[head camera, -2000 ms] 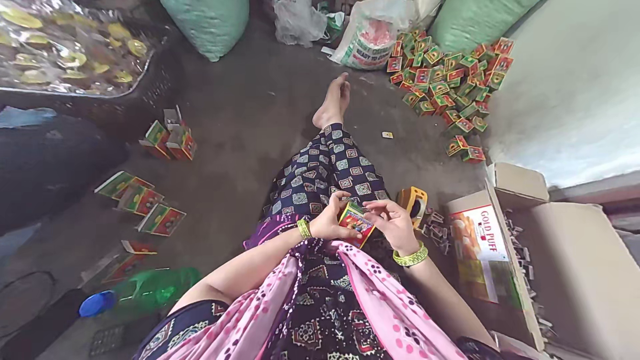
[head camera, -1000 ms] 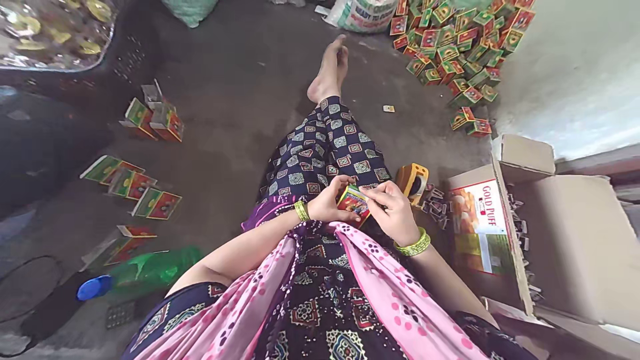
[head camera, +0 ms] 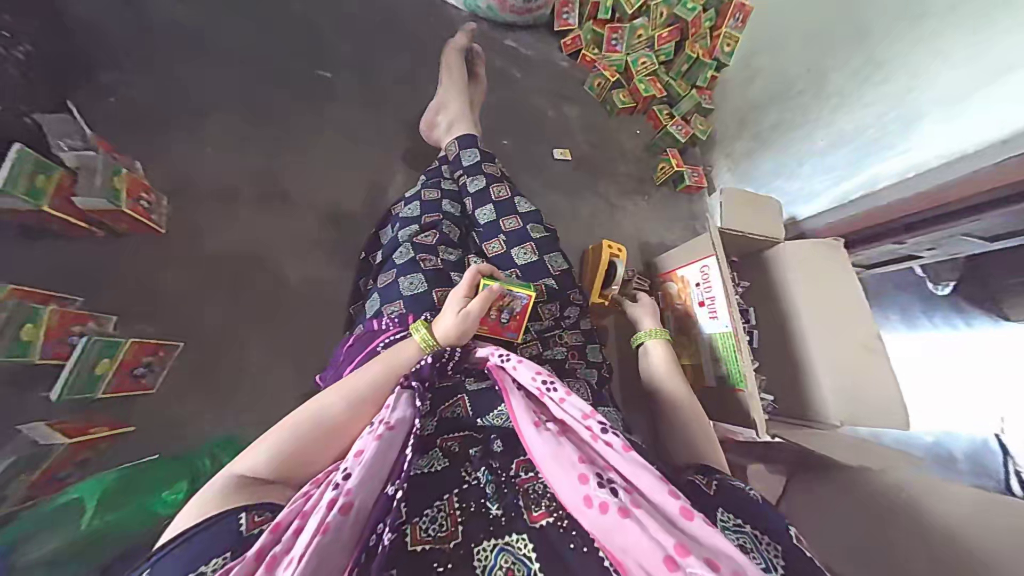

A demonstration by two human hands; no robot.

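Observation:
My left hand (head camera: 470, 308) grips a small red, green and yellow printed carton (head camera: 506, 310) above my lap, its thumb on the front face. To the right, beside my thigh, my right hand (head camera: 638, 308) reaches down to the near end of a yellow tape dispenser (head camera: 604, 273) on the floor. Its fingertips are at the dispenser's edge, and whether they hold a piece of tape cannot be told. Small dark pieces (head camera: 636, 280) lie just beyond that hand, partly hidden by it.
An open cardboard box (head camera: 752, 336) stands at the right by the wall. Printed cartons form a heap (head camera: 648, 64) at the upper right. More cartons (head camera: 116, 364) stand on the left, near a green plastic bottle (head camera: 120, 496). A small pale piece (head camera: 562, 154) lies beyond my legs.
My right hand has left the carton and moved right, down to the tape dispenser. My left hand still holds the carton. The view has tilted down somewhat.

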